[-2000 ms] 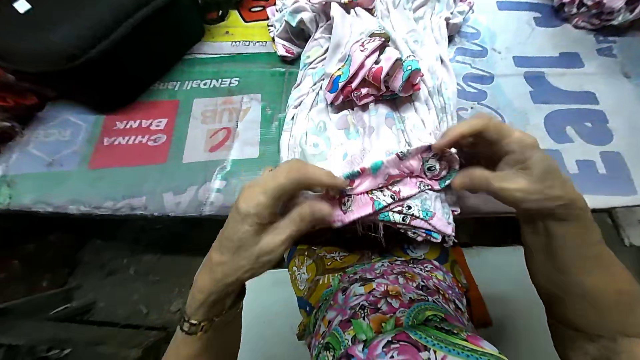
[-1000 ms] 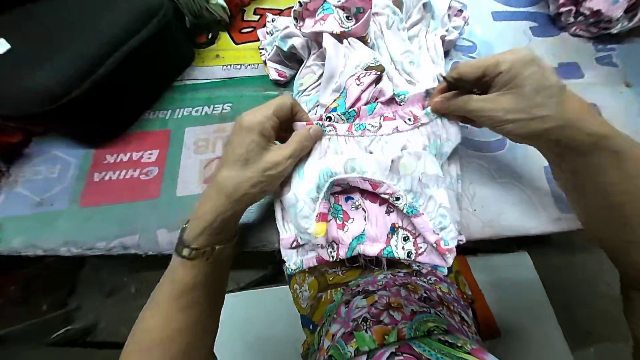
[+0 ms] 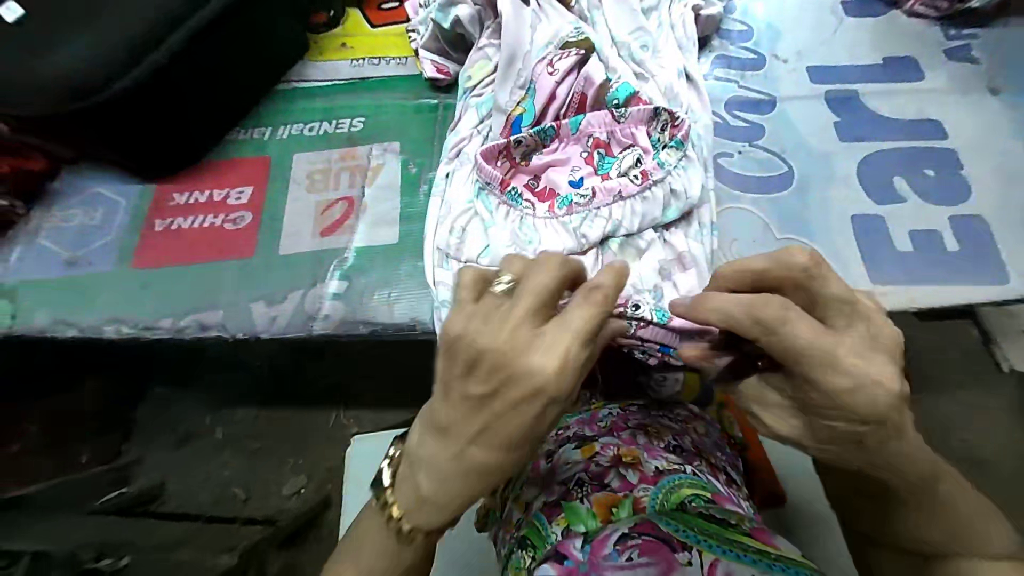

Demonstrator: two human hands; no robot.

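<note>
Pink and white printed garments [image 3: 528, 240] lie on the table, a gathered pink band [image 3: 592, 164] facing up among their folds. At the table's front edge, my left hand [image 3: 528, 344] rests with curled fingers on the pink printed cloth; its fingertips and what lies under them are partly hidden. My right hand [image 3: 800, 344] pinches the same pink printed edge [image 3: 644, 316] from the right, and a small dark thing, blurred, shows under its fingers. Flowered fabric [image 3: 624, 472] covers the lap just below both hands.
A black padded bag [image 3: 144, 80] stands at the upper left. Printed tarpaulin sheets [image 3: 416, 280] cover the table. More patterned cloth [image 3: 944, 6] lies at the top right edge. Below the table, a pale flat surface [image 3: 368, 472] shows beside the lap.
Both hands have come down from the upper pink band to the pink cloth at the table's front edge. The upper band is let go and now lies farther up the table.
</note>
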